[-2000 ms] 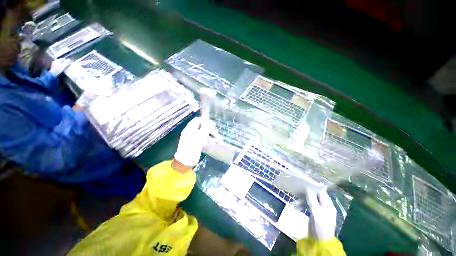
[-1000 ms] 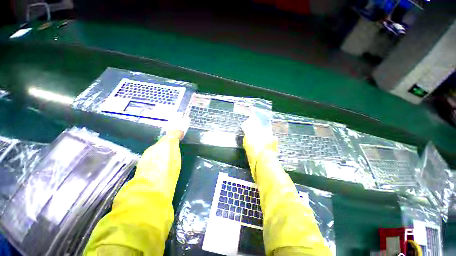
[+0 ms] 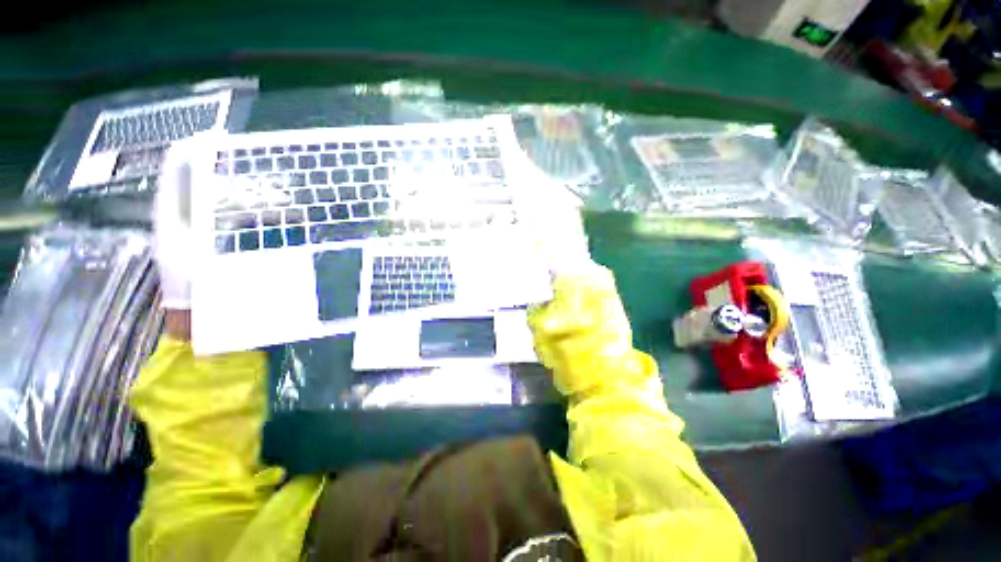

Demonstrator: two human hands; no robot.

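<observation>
A silver-white laptop palmrest (image 3: pixel 263 288) with an open key grid and a touchpad opening is held up above the bench. My left hand (image 3: pixel 176 225), in a white glove, holds its left edge. My right hand (image 3: pixel 554 225), in a white glove, holds its right edge; the glove is washed out by glare. A second palmrest (image 3: pixel 390 349) lies below on a clear plastic bag (image 3: pixel 439 386); its keys and touchpad area show partly through the openings of the held one.
A stack of bagged panels (image 3: pixel 71 340) is at the left. Bagged palmrests (image 3: pixel 708 165) line the far side, one (image 3: pixel 165 126) at the far left. A red tape dispenser (image 3: pixel 752 362) stands at the right, beside another bagged palmrest (image 3: pixel 845 340).
My hands have come back from the far row and now hold a palmrest over the one on the bench. The view has turned, bringing the dispenser fully into view.
</observation>
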